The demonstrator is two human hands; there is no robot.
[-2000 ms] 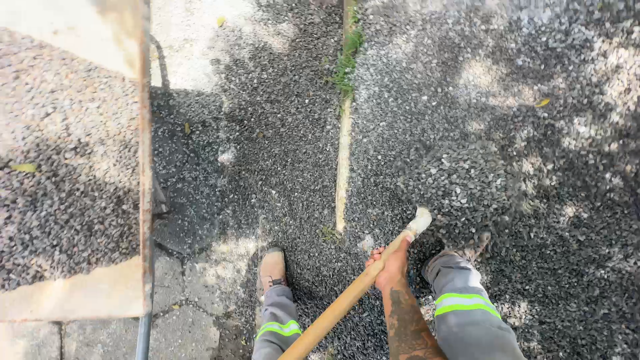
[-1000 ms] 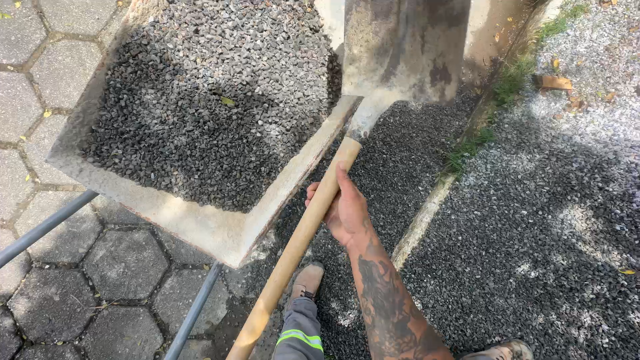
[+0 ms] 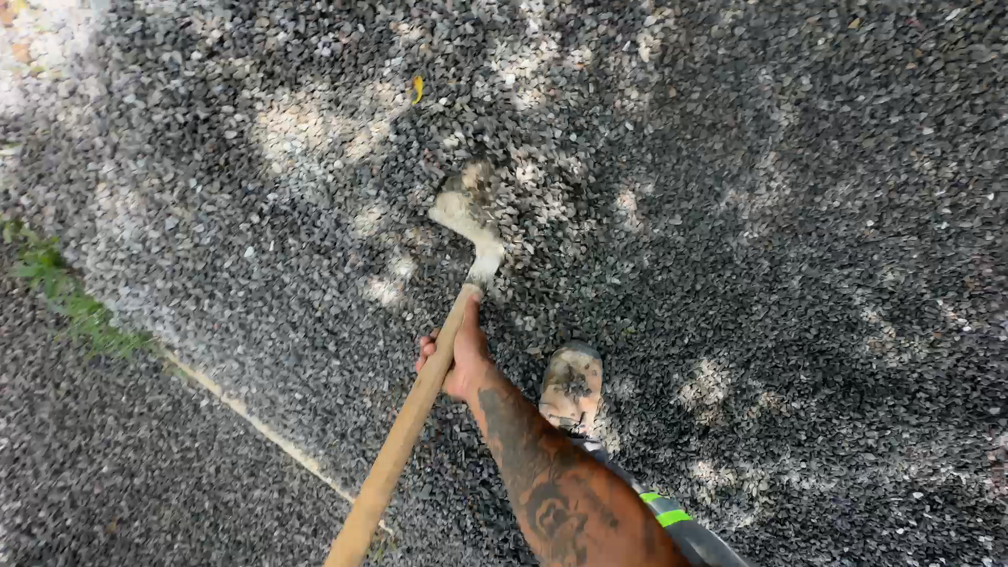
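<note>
My right hand [image 3: 461, 350] is closed around the wooden handle of a shovel [image 3: 417, 409], just below its metal socket. The shovel's metal blade [image 3: 465, 197] lies in the dark gravel [image 3: 551, 213], mostly covered by stones. From there the handle slants down and left out of the frame. My left hand is outside the view.
My dusty boot [image 3: 572, 386] stands on the gravel behind the blade, to the right of my forearm. A narrow pale curb [image 3: 260, 425] runs diagonally at the lower left, with green grass [image 3: 87, 315] at its upper end. A yellow leaf [image 3: 417, 89] lies beyond the blade.
The shovel blade was raised beside a gravel-filled wheelbarrow tray one second ago; now it is down in the gravel. The view has swung far to the right, and the tray is out of it.
</note>
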